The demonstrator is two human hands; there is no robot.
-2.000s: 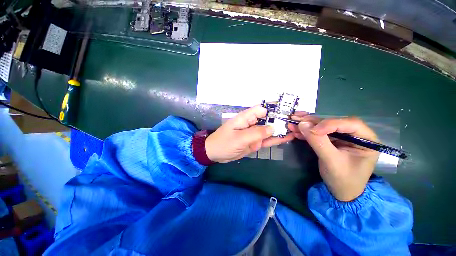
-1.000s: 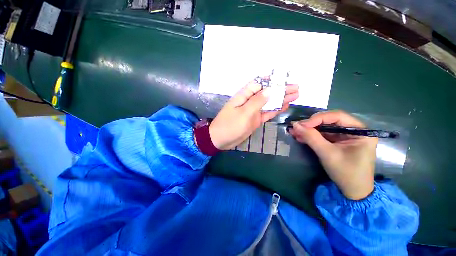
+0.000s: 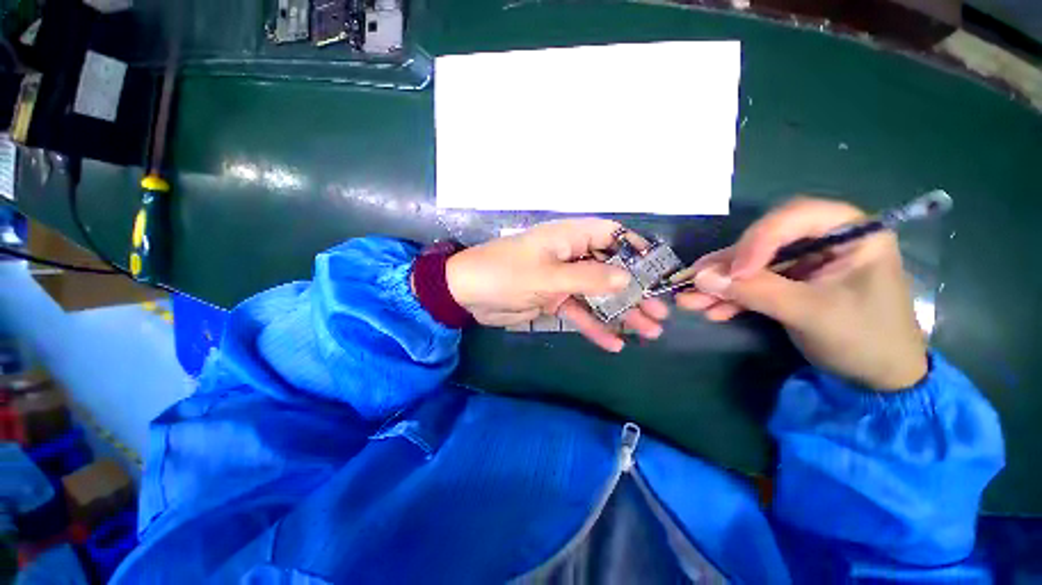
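Note:
My left hand (image 3: 543,280), with a dark red cuff at the wrist, holds a small silver-grey circuit board module (image 3: 640,274) tilted between thumb and fingers. My right hand (image 3: 817,280) holds a slim black pointed tool (image 3: 834,237) like a pen. Its tip is at the module's right side; whether it touches cannot be told. A grey piece may be at the tip, but this is too small to tell. Grey adhesive strips (image 3: 546,325) show partly below my left hand, which hides the rest.
A white paper sheet (image 3: 588,128) lies beyond my hands on the green mat (image 3: 309,137). A clear tray (image 3: 400,75) with several modules is at upper left. A yellow-and-black screwdriver (image 3: 144,229) and a black box with a white label (image 3: 101,87) are far left.
My right hand has brought the tool from over the clear sheet up to the module. My left hand has moved lower in the picture and turned the module, covering more of the strips.

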